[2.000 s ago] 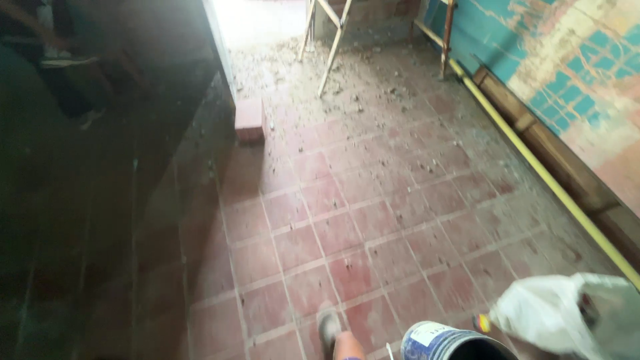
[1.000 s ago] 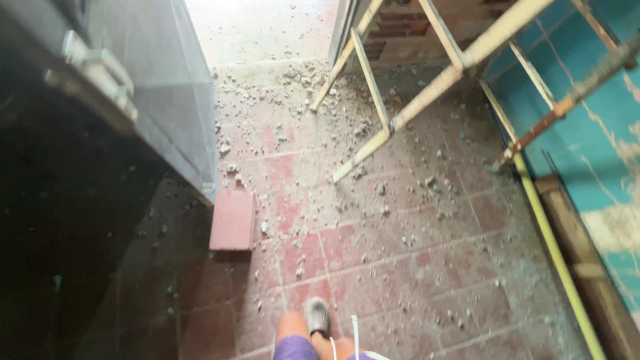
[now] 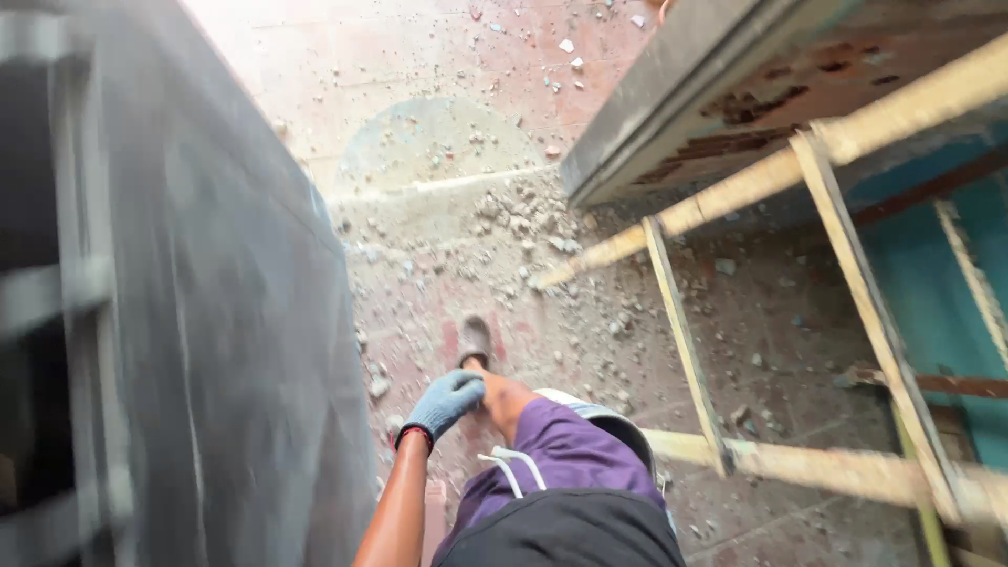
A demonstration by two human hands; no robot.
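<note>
My left hand (image 3: 447,405) wears a pale blue-grey knit glove and hangs in front of my bent leg, above the floor. Its fingers are partly curled, and whether anything is in them is not plain. A bucket (image 3: 626,425) with a white rim shows at the right side of my purple shorts (image 3: 571,449), partly hidden behind them. My right hand is out of the picture, so what it holds cannot be told.
A grey metal door (image 3: 260,315) stands at my left. On the right leans a wooden ladder (image 3: 756,177) beside a wall edge (image 3: 669,87). Rubble (image 3: 520,216) is scattered over the tiled floor around the doorway threshold (image 3: 425,185). A pinkish block (image 3: 434,512) lies beside my leg.
The view has moved forward to the doorway, with the door and ladder now close on both sides. My gloved left hand has come into view.
</note>
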